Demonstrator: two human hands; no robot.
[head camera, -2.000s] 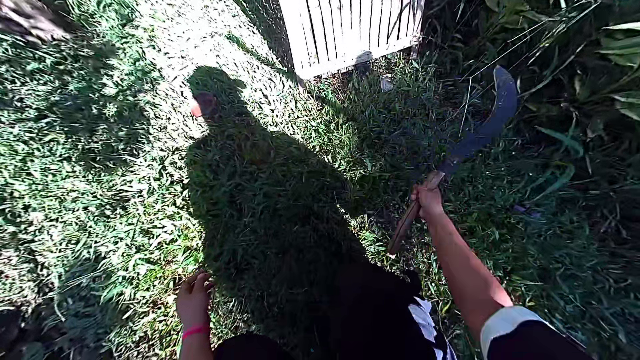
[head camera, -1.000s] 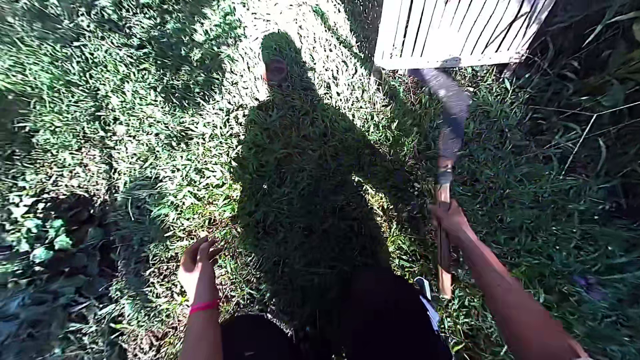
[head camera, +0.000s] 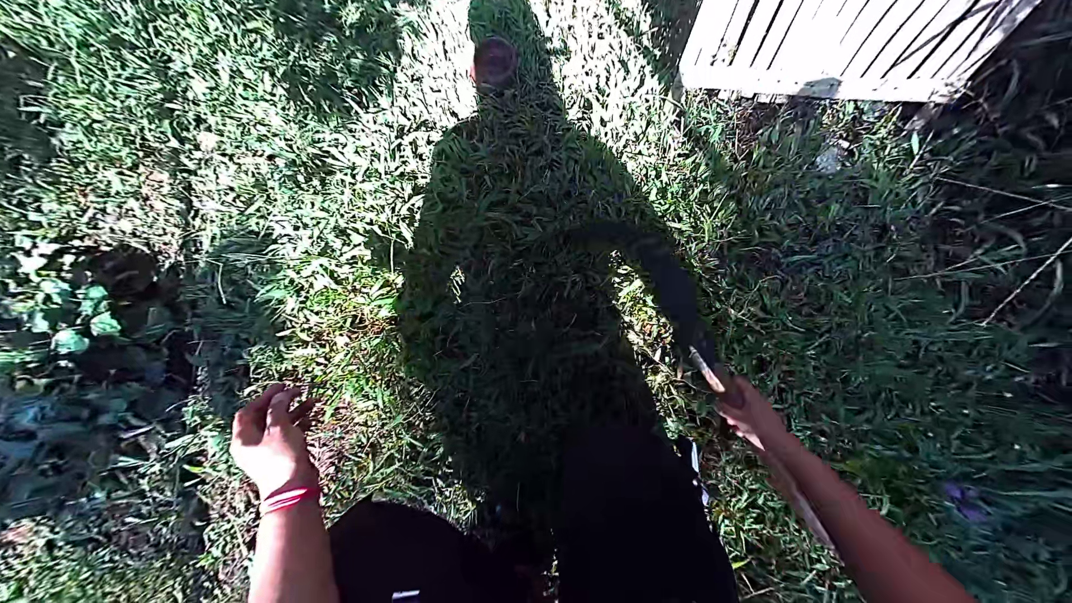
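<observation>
My right hand (head camera: 748, 412), at the lower right, is closed around the wooden handle of a curved-blade machete (head camera: 677, 289). The dark blade reaches up and to the left over the shaded grass, its tip bending left within my shadow; the handle's lower end runs down along my forearm. At the lower left, my left hand (head camera: 272, 435) holds nothing, its fingers partly curled and apart above the grass (head camera: 360, 276). A pink band (head camera: 289, 499) circles the left wrist.
A white slatted wooden panel (head camera: 837, 50) lies at the upper right, its near edge on the grass. Dark undergrowth with thin bare stems (head camera: 1034, 280) borders the right side. Broad-leaved plants (head camera: 79, 322) grow at the left. My knees in dark clothing show at the bottom.
The machete blade has swung from pointing up and right, through nearly upright, to pointing up and left. My right hand has kept its hold. The view has shifted, moving the white panel rightward.
</observation>
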